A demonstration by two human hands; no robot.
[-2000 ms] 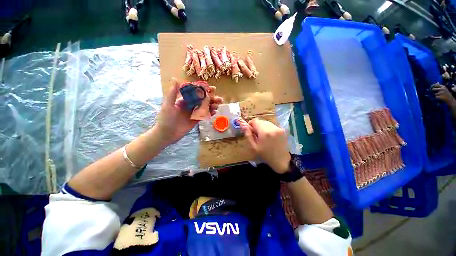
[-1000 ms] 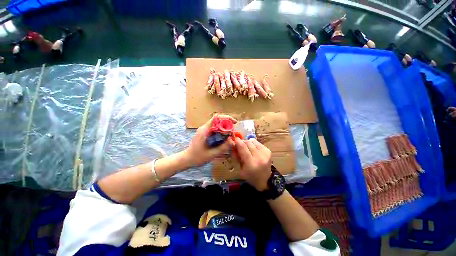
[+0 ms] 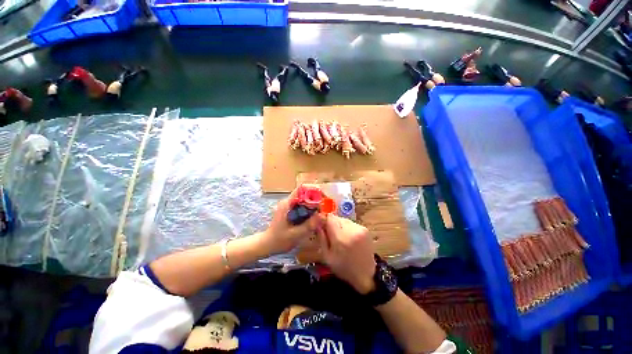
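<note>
My left hand [image 3: 281,229] holds a figure body part [image 3: 307,200], red-salmon on top with a dark block end, above the work pad's left edge. My right hand [image 3: 348,250] is just to its right, fingertips pinched together close to the part; what they pinch is too small to tell. An orange cap [image 3: 328,205] shows between the part and my right fingers. A blue cap [image 3: 347,208] lies to its right on the small speckled cardboard pad [image 3: 381,214]. Several striped pink-red limb parts [image 3: 329,137] lie in a row on the large cardboard sheet [image 3: 277,166].
A white pointed bottle [image 3: 407,101] lies at the sheet's upper right corner. A large blue bin [image 3: 478,228] with limb rows stands at right. A flat tan stick [image 3: 445,215] lies beside it. Plastic sheeting [image 3: 90,200] covers the left. Black-and-cream parts [image 3: 274,84] lie along the green belt.
The view has shifted, showing more of the belt. The body part has turned from dark side up to red side up. My right hand has moved from the blue cap to beside the part.
</note>
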